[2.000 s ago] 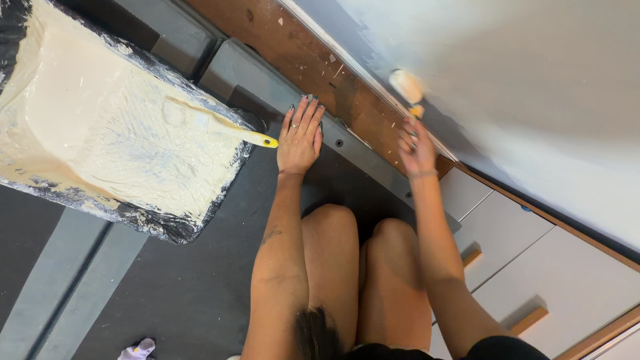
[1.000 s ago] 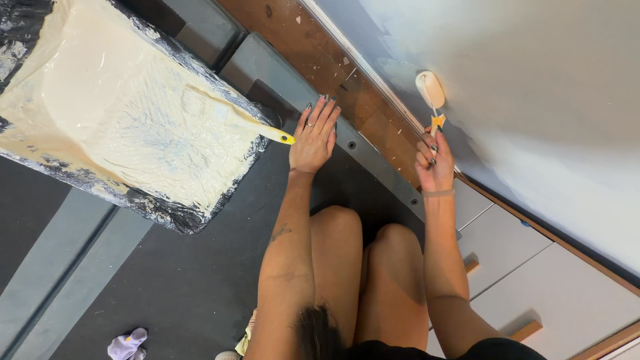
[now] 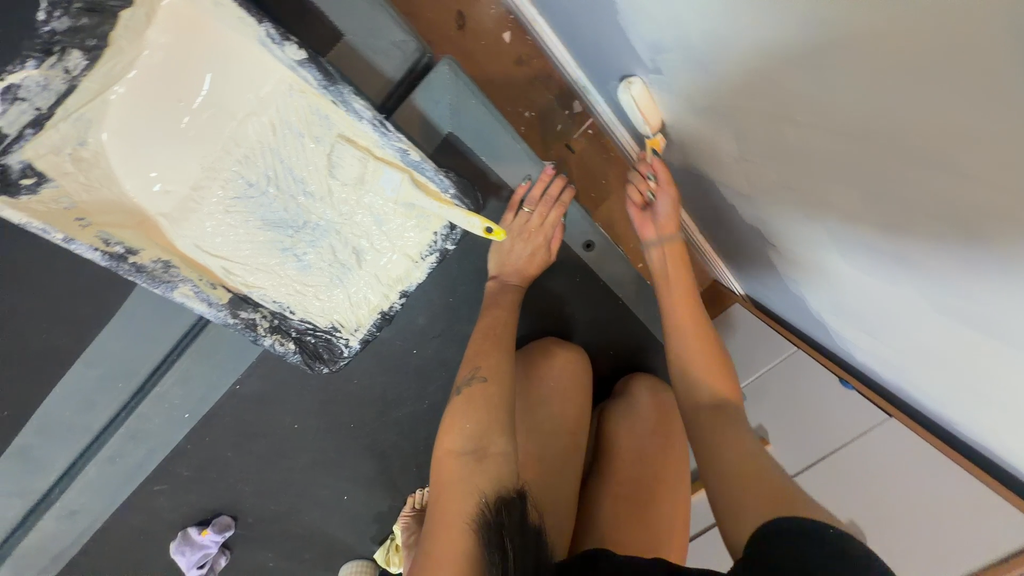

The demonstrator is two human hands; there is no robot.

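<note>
My right hand grips the handle of a small paint roller, whose cream-coated head lies against the wall close above the white baseboard. With fingers spread and nothing held, my left hand rests flat at the edge of the dark grey platform. Just left of it, the yellow-tipped handle of a paintbrush sticks out over the rim of a plastic-lined paint tray. Wet cream paint covers the tray, and the brush's bristle end lies in it.
A brown wooden floor strip with pale specks runs between platform and baseboard. White drawers stand at the lower right. A lilac cloth item lies on the dark surface at the lower left, and a bare foot shows beside my left forearm.
The roller was higher on the wall one second ago; it has moved down toward the baseboard with my right hand. My left hand has stayed at the platform's edge.
</note>
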